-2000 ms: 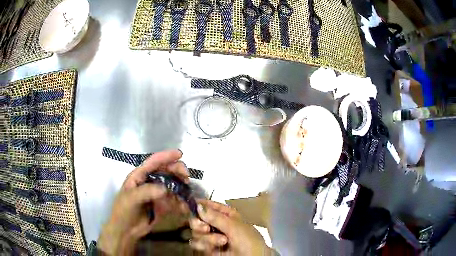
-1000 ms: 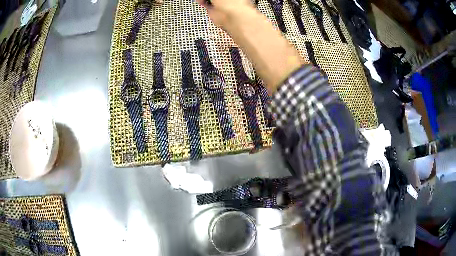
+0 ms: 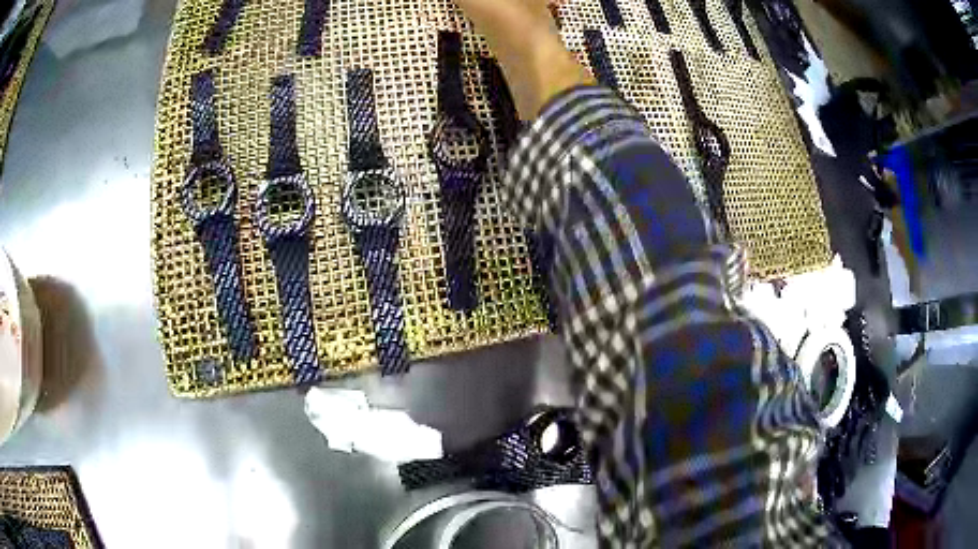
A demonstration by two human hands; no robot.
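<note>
My right hand (image 3: 513, 24) reaches over the far part of the tan mesh mat (image 3: 247, 375). The top edge cuts it off, so its fingers and anything in them are hidden. My left hand is out of the picture. Dark watch-strap pieces with round rings lie upright in rows on the mat, such as one strap piece (image 3: 375, 198) near the left-middle and another (image 3: 458, 145) beside my wrist. My checked sleeve covers part of the mat and strap pieces.
Dark straps (image 3: 504, 456) lie on the metal bench beside crumpled white paper (image 3: 370, 424) and a clear ring roll (image 3: 483, 525). A white tape roll (image 3: 824, 375) is at right. A pale bowl (image 3: 16, 343) and mat corner (image 3: 43, 488) show at left.
Both hands were low, working on a dark strap piece. My right hand has moved up over the mat, and my left hand has left the picture. The view has shifted towards the mat.
</note>
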